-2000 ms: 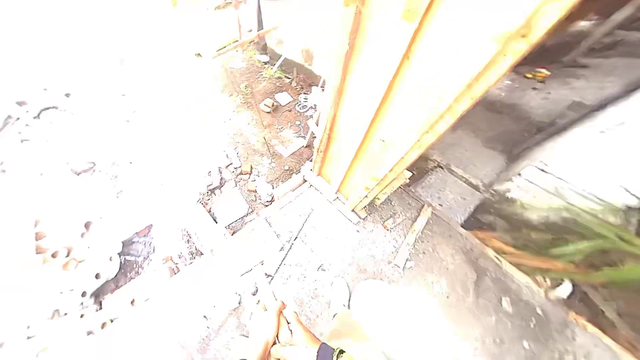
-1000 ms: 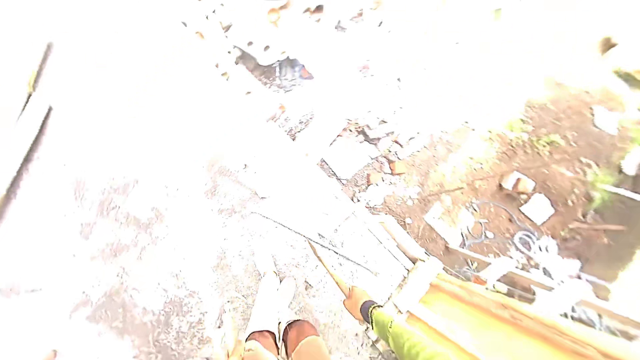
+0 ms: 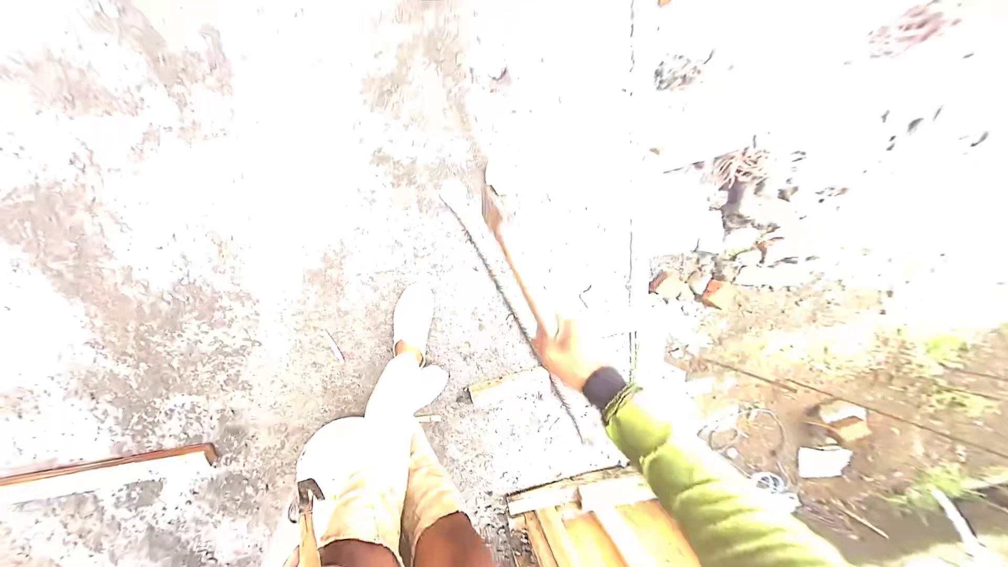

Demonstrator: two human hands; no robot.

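Note:
My right hand (image 3: pixel 563 350), in a green sleeve with a dark cuff, is closed around the near end of a thin wooden strip (image 3: pixel 516 272). The strip points up and away over the pale ground; its far end is blurred. Close beside it runs a long dark line or thin rod (image 3: pixel 496 276), partly behind the hand. At the bottom edge, over my light trousers, a claw hammer (image 3: pixel 308 504) shows its head and part of its wooden handle. My left hand is not visible, and the handle's lower end is cut off by the frame.
A wooden panel (image 3: pixel 614 528) lies at the bottom, near my sleeve. A short board piece (image 3: pixel 504 386) is on the ground. At left is a brown-edged board (image 3: pixel 110 465). Broken bricks (image 3: pixel 718 294), a pale block (image 3: pixel 824 461) and coiled wire (image 3: pixel 768 480) lie at right. Glare hides much ground.
The view has swung strongly. My right hand stays on the strip with the arm extended. The hammer is now visible at the bottom edge.

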